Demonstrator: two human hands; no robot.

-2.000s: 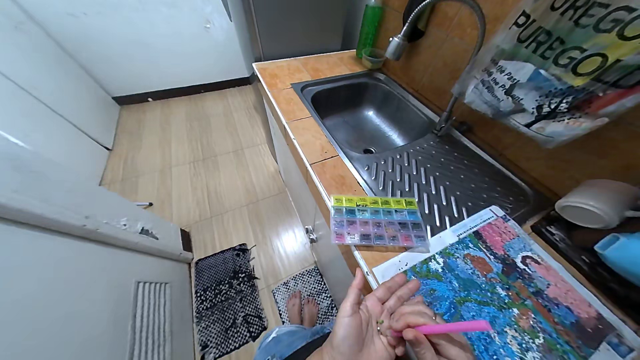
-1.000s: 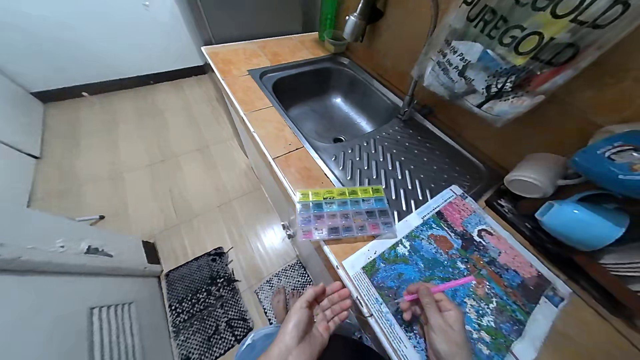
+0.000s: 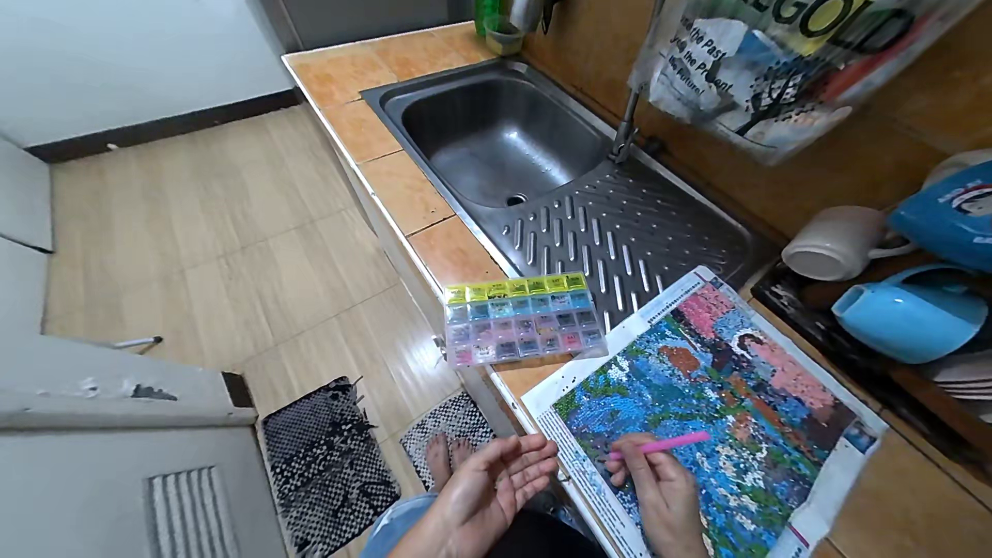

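My right hand [image 3: 655,484] holds a pink pen-shaped applicator [image 3: 670,444] over the lower left part of a diamond painting canvas [image 3: 697,387], which lies on the tiled counter and partly on the drainboard. Its tip is hidden near my fingers. My left hand [image 3: 496,484] is palm up beside the canvas's left edge, fingers slightly curled; whether tiny beads lie in the palm cannot be told. Past the canvas's upper left edge, a clear compartment box [image 3: 523,319] with yellow, blue and pink rows rests across the counter edge and the drainboard.
A steel sink [image 3: 504,136] with a ribbed drainboard [image 3: 612,225] is set in the orange-tiled counter [image 3: 399,190]. At the right, a white mug [image 3: 835,242] and a light blue plastic pitcher [image 3: 907,314] stand on a dark rack. A printed plastic bag [image 3: 759,77] hangs above.
My right hand and the pink applicator have moved away from my left hand, where they were two seconds ago, onto the canvas. The view has shifted.
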